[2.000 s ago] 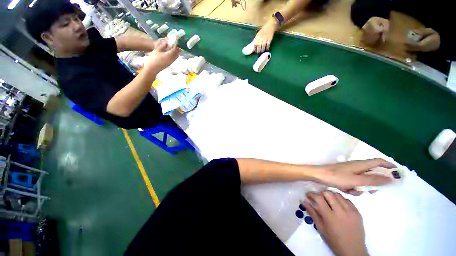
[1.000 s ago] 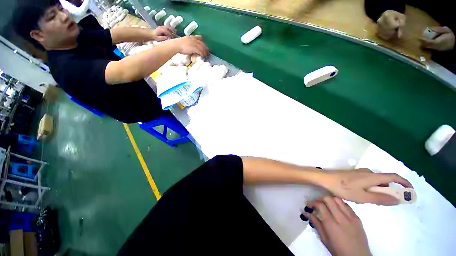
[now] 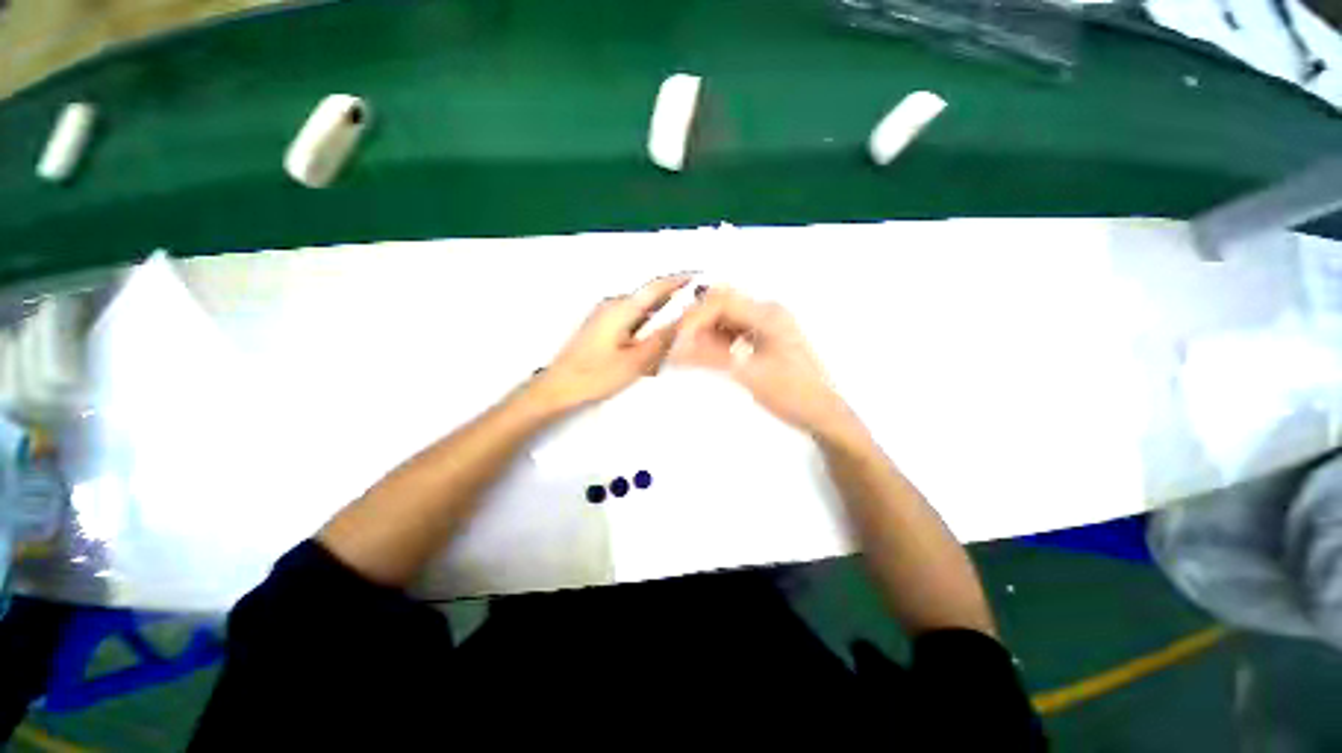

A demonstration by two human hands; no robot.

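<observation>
My left hand (image 3: 606, 346) holds a white housing (image 3: 674, 306) over the white-covered table. The housing is mostly hidden by my fingers. My right hand (image 3: 754, 350) is at the housing's far end, its fingertips at a small dark spot there; whether it grips anything is blurred. Three dark round discs (image 3: 618, 487) lie in a short row on the white table sheet (image 3: 1001, 368), nearer my body than my hands.
Several white housings (image 3: 676, 122) lie spaced along the green belt (image 3: 501, 177) beyond the table; one at the left (image 3: 327, 140) shows a dark spot. Clear plastic (image 3: 971, 30) lies at the belt's far edge. A grey sleeve (image 3: 1251, 544) is at the right edge.
The view has swung to face the belt squarely. My right hand has left the discs and joined my left hand at the housing. The neighbouring worker at the left is out of view.
</observation>
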